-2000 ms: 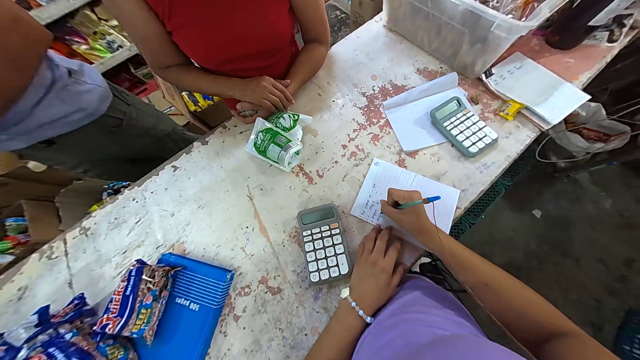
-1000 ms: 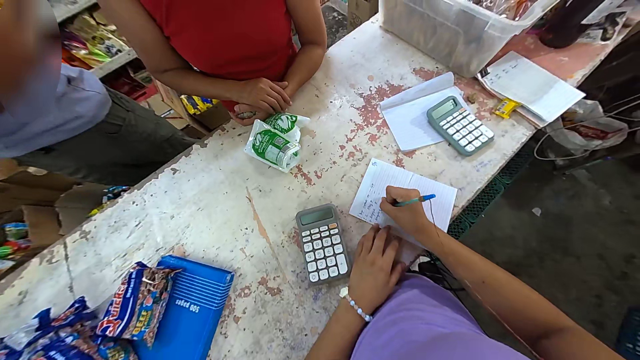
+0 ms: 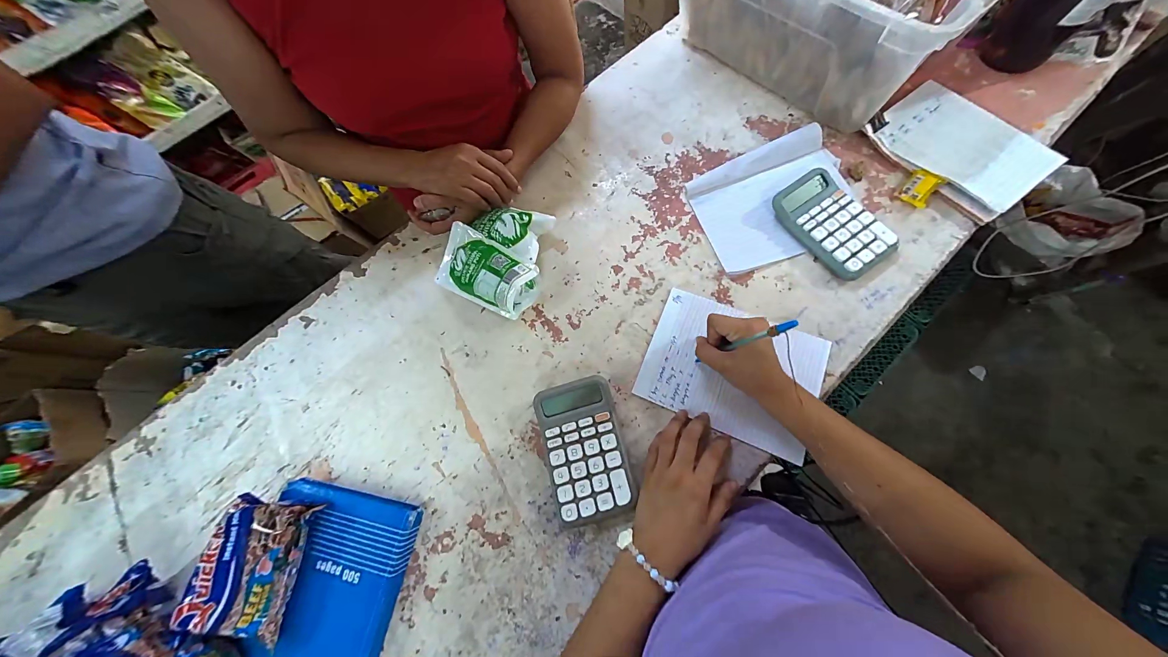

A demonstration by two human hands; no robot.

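My right hand (image 3: 744, 354) grips a blue-capped ballpoint pen (image 3: 759, 336), its tip down on a lined sheet of paper (image 3: 780, 401) with handwriting on its left part. My left hand (image 3: 686, 474) lies palm down on the worn counter, fingers spread near the sheet's lower edge, holding nothing. Just left of it is a grey calculator (image 3: 584, 452) with white keys. Beyond the sheet, a green-grey calculator (image 3: 835, 224) rests on a folded lined paper (image 3: 739, 210). Green and white plastic packets (image 3: 488, 269) lie farther left, near another person's clasped hands (image 3: 470, 182).
A blue book (image 3: 351, 566) and snack packs (image 3: 242, 570) occupy the near left. At the back right are a translucent plastic bin (image 3: 794, 68), a written pad (image 3: 967, 137) and a small yellow packet (image 3: 919, 187). One person in red leans at the counter; another stands left.
My right hand has shifted slightly over the sheet with the pen still held. My left hand and both calculators stay put.
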